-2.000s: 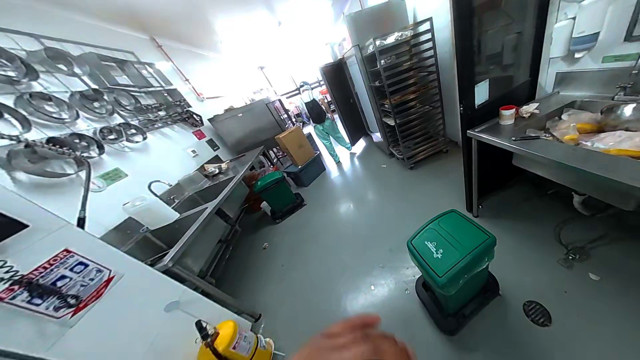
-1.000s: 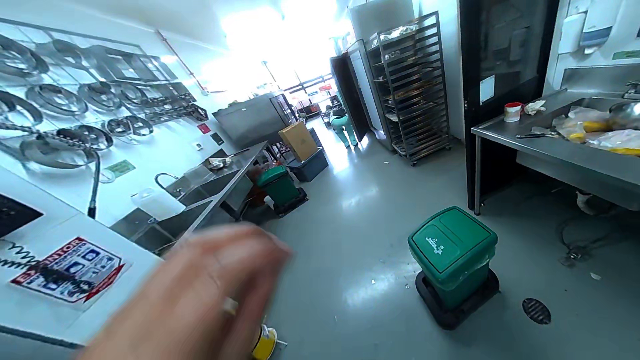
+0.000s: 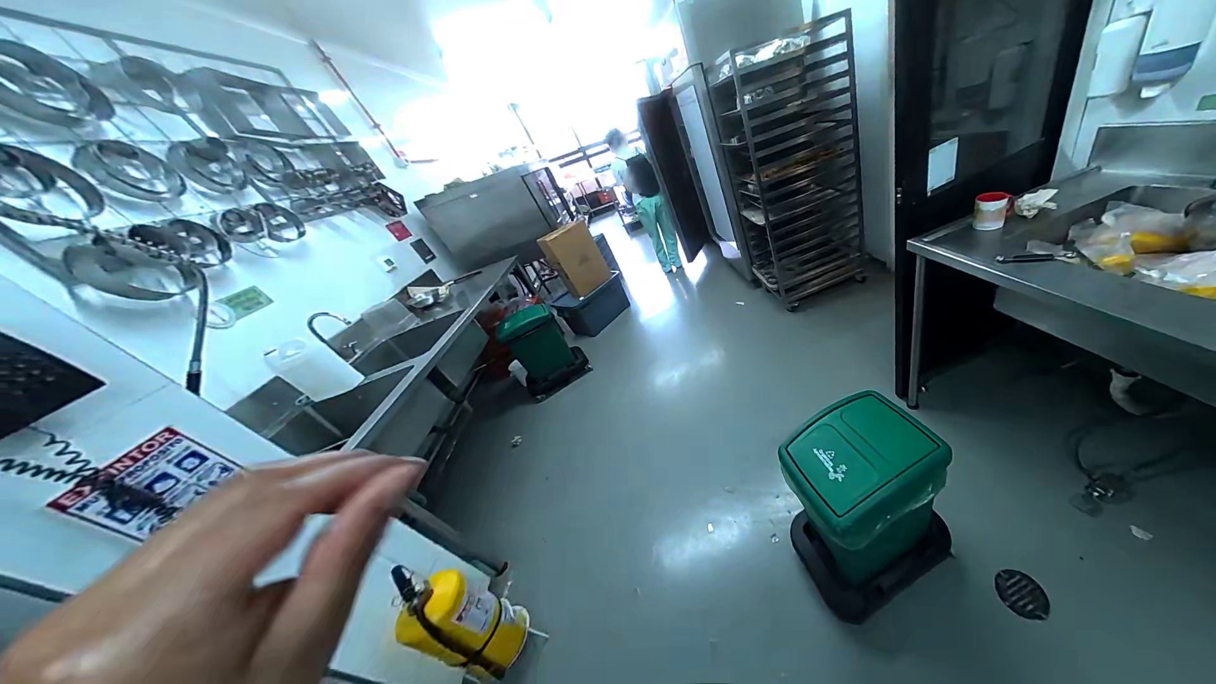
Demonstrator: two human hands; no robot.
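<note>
My left hand (image 3: 237,560) is raised close to the camera at the lower left, in front of the white wall and a posted sign (image 3: 142,484). Its thumb and a finger point up and right, with their tips close together and a gap behind them. Nothing shows between them. A yellow fire extinguisher (image 3: 461,622) stands on the floor just right of the hand. Farther right is a green lidded bin (image 3: 864,475) on a black base. My right hand is out of view.
A steel sink counter (image 3: 418,370) runs along the left, beside a second green bin (image 3: 537,342), a cardboard box (image 3: 575,258) and a dark tub. A person (image 3: 651,204) stands by a tall tray rack (image 3: 793,161). At right are a steel table (image 3: 1054,275) and a floor drain (image 3: 1022,594).
A hand low at the bottom centre two seconds ago has given way to my left hand raised at the lower left. The far person has shifted place near the dark door.
</note>
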